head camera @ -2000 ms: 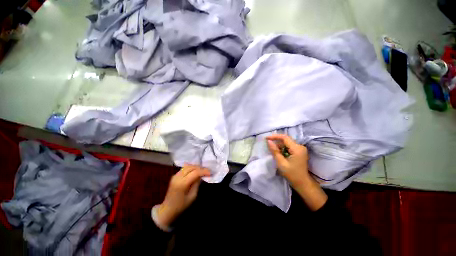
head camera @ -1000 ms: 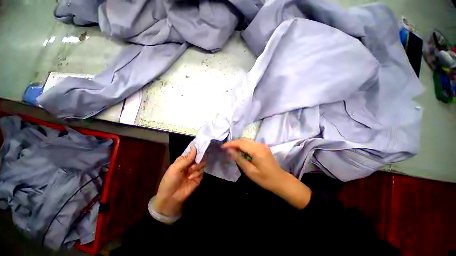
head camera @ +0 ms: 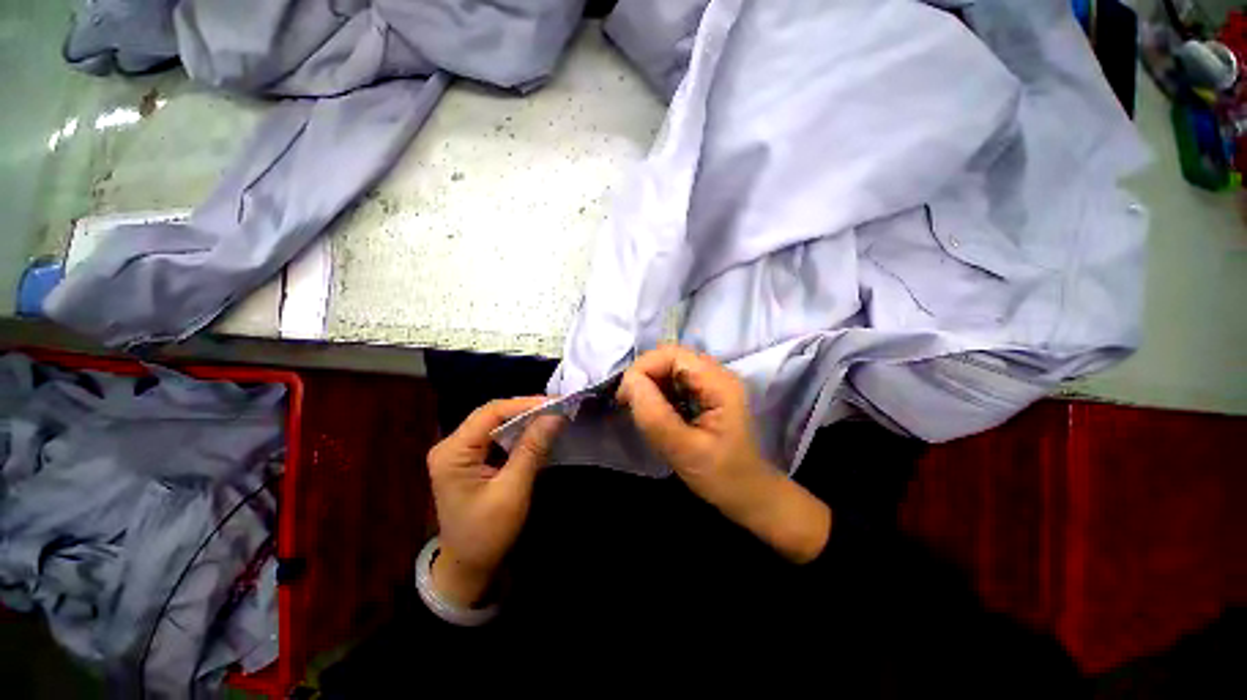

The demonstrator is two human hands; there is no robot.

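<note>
A pale grey-lavender jacket (head camera: 848,137) lies over the table front and hangs off its near edge. My left hand (head camera: 486,486) pinches an edge of the jacket cloth between thumb and fingers, low in front of me. My right hand (head camera: 698,424) is just to its right, fingers curled, fingertips at the same folded edge. A small dark object shows in my right palm, likely the thread snips (head camera: 688,405); most of it is hidden by the fingers.
A pile of similar garments (head camera: 369,41) lies at the far left, one sleeve (head camera: 246,205) stretching towards the near edge. A red crate (head camera: 290,520) with grey garments stands lower left. A phone (head camera: 1115,55) and a green item (head camera: 1201,144) lie at the right.
Since the earliest frame, my hands have come closer together, and the pinched edge is now folded and stretched between them. The view has shifted, so the table things sit higher.
</note>
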